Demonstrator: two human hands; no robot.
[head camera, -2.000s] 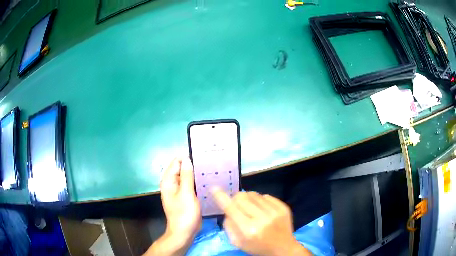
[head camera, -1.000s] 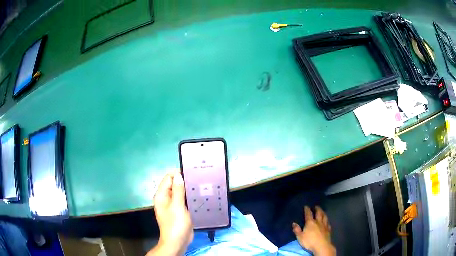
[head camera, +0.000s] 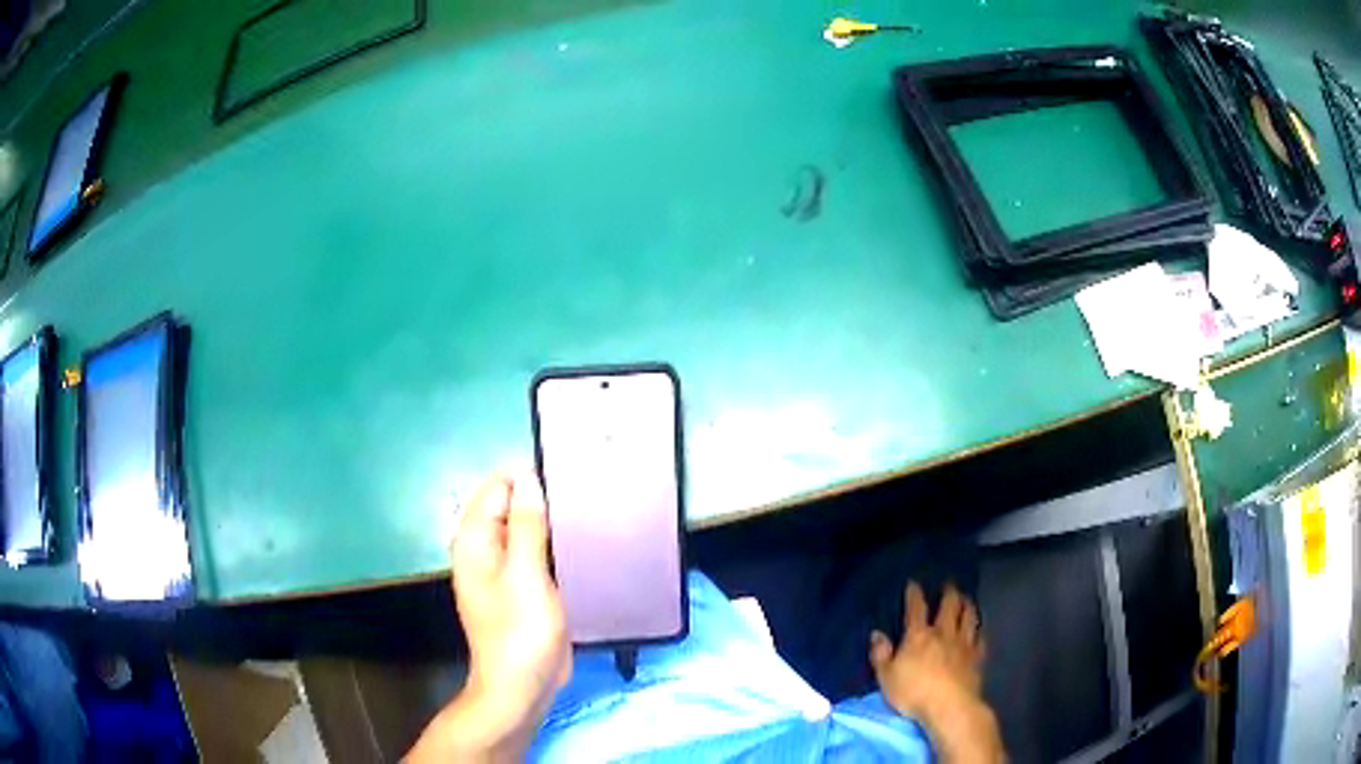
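A black-edged smartphone (head camera: 609, 508) is upright in front of me at the bench's front edge. Its screen is lit pale white to pink, with no pattern that I can make out. A short dark cable end shows at its bottom. My left hand (head camera: 512, 597) holds the phone by its left side, its fingers partly hidden behind the phone. My right hand (head camera: 933, 657) is low at the right, below the bench edge, away from the phone. It lies with fingers spread over a dark surface and holds nothing visible.
On the green bench (head camera: 388, 343), a stack of black bezel frames (head camera: 978, 224) lies right, beside crumpled white paper (head camera: 1149, 321) and tangled frames (head camera: 1246, 135). Shiny display panels (head camera: 135, 463) lie left. A small yellow tool (head camera: 851, 29) lies at the back. Orange-handled tool (head camera: 1227, 642) at lower right.
My right hand has left the phone screen and moved down to the right. The dot pattern on the screen has gone. My left hand still holds the phone.
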